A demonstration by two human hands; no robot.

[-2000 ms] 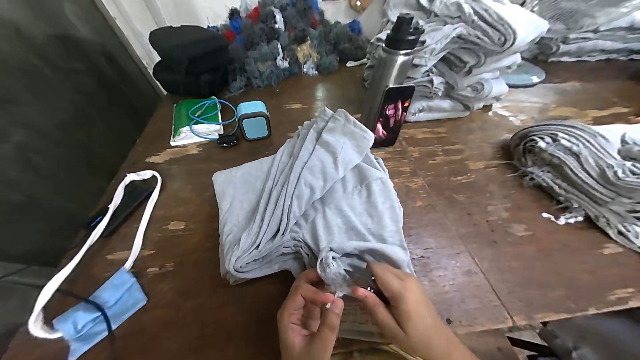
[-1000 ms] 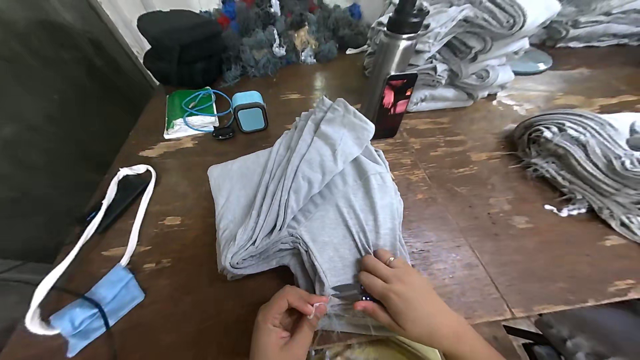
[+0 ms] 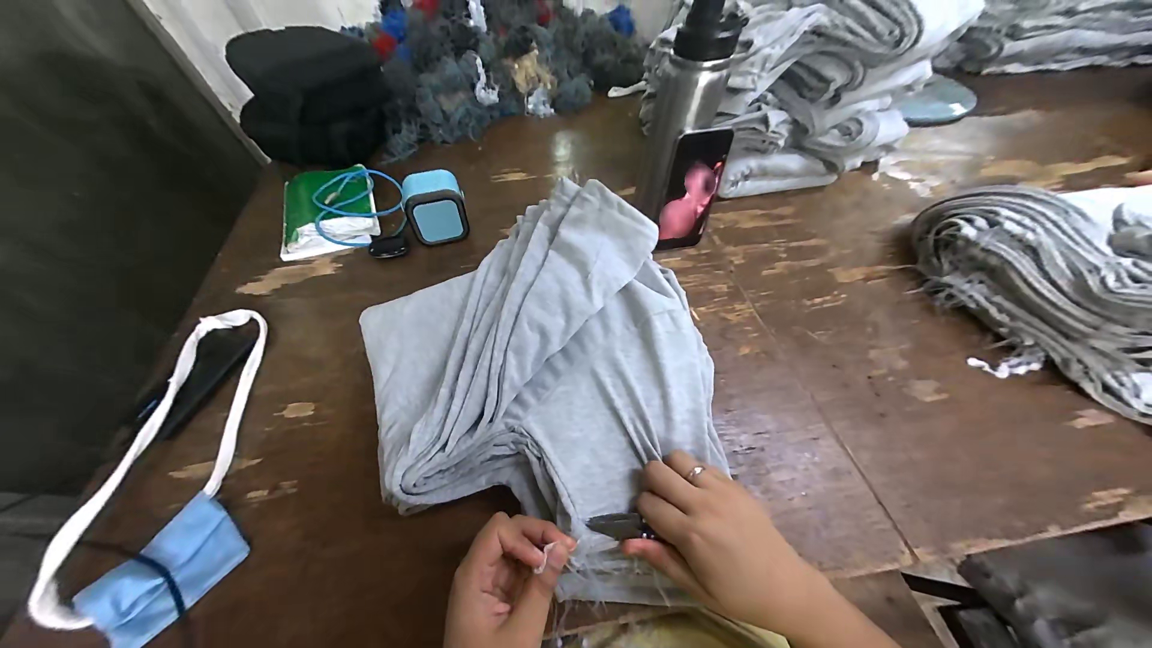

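A stack of folded light grey knit fabric pieces (image 3: 576,351) lies in front of me on the wooden table. My right hand (image 3: 697,531) rests at its near right edge and holds small dark thread snips (image 3: 616,526), whose blades point left over the frayed near edge. A ring is on one finger. Just left of the blades, my left hand (image 3: 513,571) pinches a small white bit of thread (image 3: 544,558) between thumb and fingertips. Loose threads hang from the cloth edge between the hands.
A steel bottle (image 3: 688,99) with a phone (image 3: 691,187) leaning on it stands behind the stack. Bundled grey cloth (image 3: 1035,279) lies right. At left are a blue pouch (image 3: 171,567) with a white strap, a green packet (image 3: 310,211) and a light blue square device (image 3: 436,207).
The clear, crumpled bit between my hands two seconds ago no longer shows there. My right hand has come to lie flatter on the cloth, and my left hand has moved up since one second ago.
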